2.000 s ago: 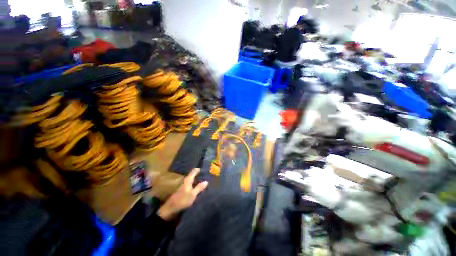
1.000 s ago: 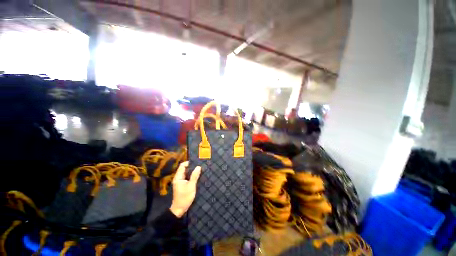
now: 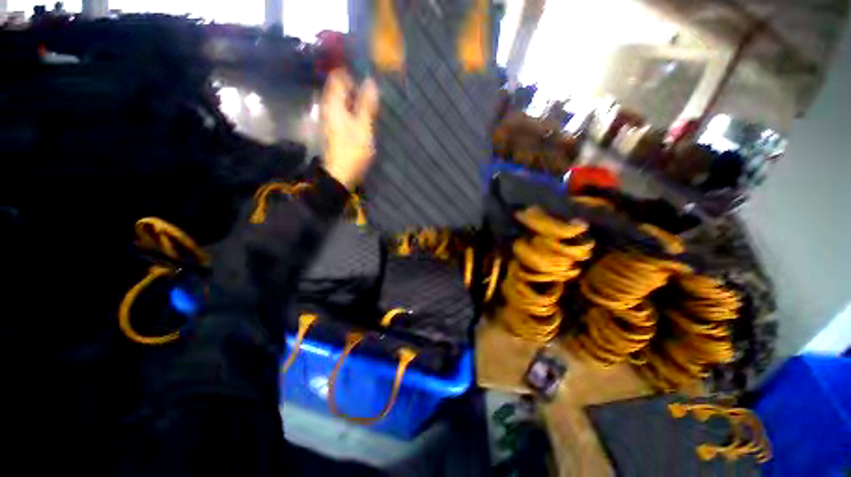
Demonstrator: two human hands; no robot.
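Note:
My left hand [image 3: 349, 129] is raised at the upper centre and holds a dark checked bag panel [image 3: 431, 140] by its left edge. The panel is upright, with two yellow-orange handle tabs near its top; the handles are cut off by the picture's top edge. The view is blurred. Below it, a blue plastic bin [image 3: 439, 380] holds dark handled bag pieces [image 3: 425, 296], with some yellow-orange handles hanging over its front rim. My right hand is not in view.
Bundled panels with thick coils of yellow-orange handles [image 3: 620, 307] stand right of centre on a brown board [image 3: 504, 359]. A mobile phone [image 3: 545, 373] lies there. More handled panels [image 3: 644, 436] lie lower right, beside another blue bin [image 3: 810, 410]. A mottled cloth heap [image 3: 751, 270] is behind.
The view has turned left and down. The held panel and my left hand now appear higher in the picture, and the blue bin of handled pieces has come into view below them.

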